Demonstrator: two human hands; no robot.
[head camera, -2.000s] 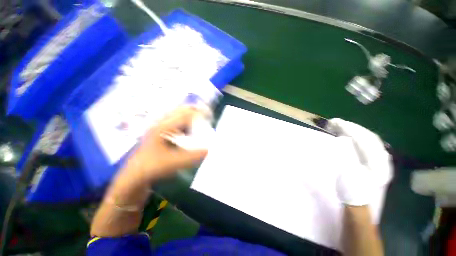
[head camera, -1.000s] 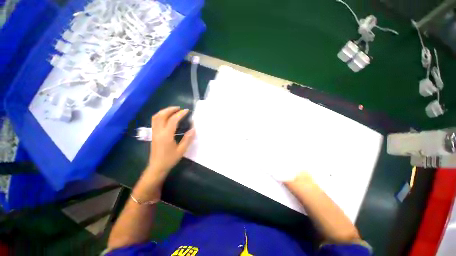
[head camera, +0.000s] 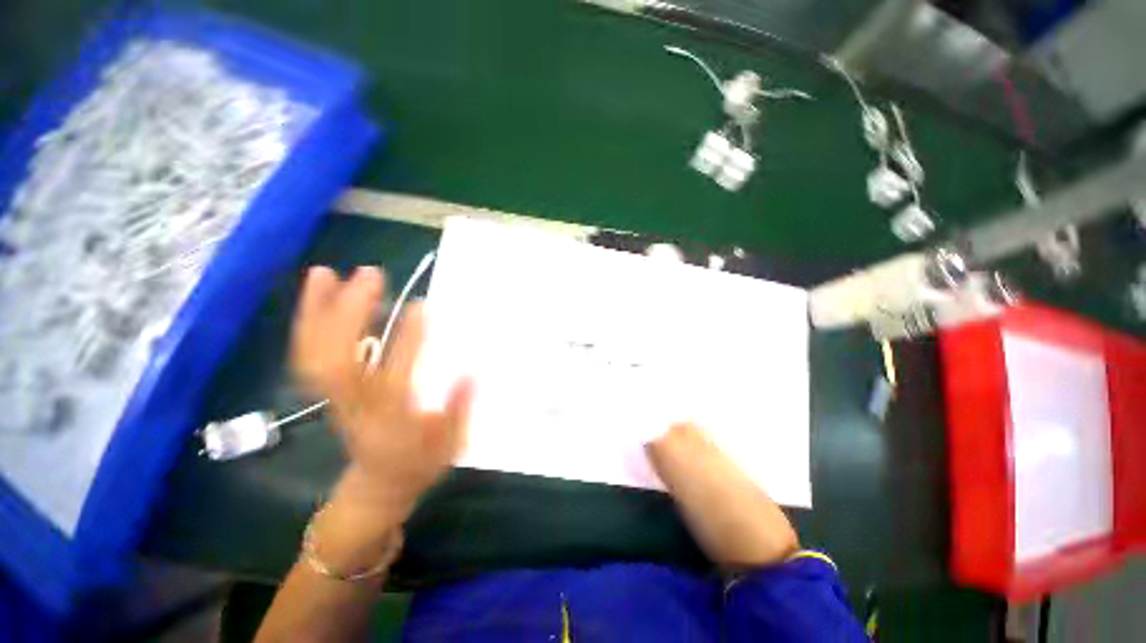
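Observation:
A white power adapter lies on the dark green bench, left of the white sheet. Its thin white cord runs behind my left hand and up beside the sheet's left edge. My bare left hand is blurred, with fingers spread over the cord and the sheet's left edge, and shows no firm grip. My right hand reaches over the sheet from its near edge. Its white glove is lost in the glare, so its fingers and anything in them cannot be made out.
A blue bin heaped with white adapters and cords stands at left. Beyond the pale strip, the green conveyor belt carries small adapter groups. Right are a red bin with a white sheet inside, whitish bottles and a grey bar.
The view has swung right, bringing the red bin fully into view. My left hand has spread its fingers, and more of the adapter and cord shows. My right forearm still reaches over the sheet.

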